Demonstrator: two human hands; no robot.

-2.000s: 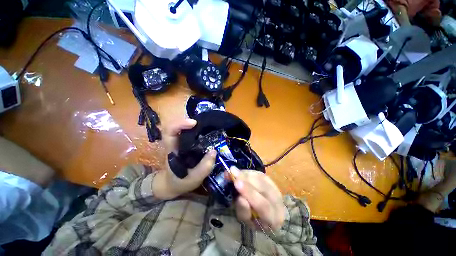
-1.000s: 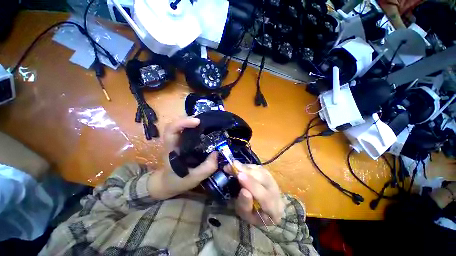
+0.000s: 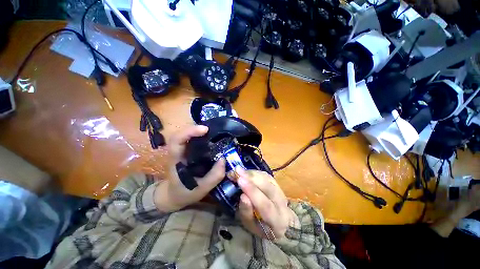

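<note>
My left hand (image 3: pixel 195 173) grips the black camera shell (image 3: pixel 239 128), its thumb beside the dark board (image 3: pixel 220 148) inside. A blue-white ribbon cable (image 3: pixel 233 159) runs from the board into the open black housing (image 3: pixel 229 194). My right hand (image 3: pixel 263 202) holds a slim yellow-orange tool, probably tweezers (image 3: pixel 258 214), mostly hidden by the fingers. Its fingertips are at the lower end of the ribbon cable. Thin wires show at the right inside the shell.
A head module (image 3: pixel 212 111) lies just behind the shell. A faceplate (image 3: pixel 215 78), another module (image 3: pixel 155 80) and pigtail cables (image 3: pixel 152 128) lie at the back. White cameras (image 3: pixel 358 107) crowd the right. A module tray (image 3: pixel 300 31) is at the back. Other people's arms show at both sides.
My right fingertips have moved up-left onto the lower end of the ribbon cable, and the tool tip no longer shows there. My left hand keeps its grip. The view has shifted slightly.
</note>
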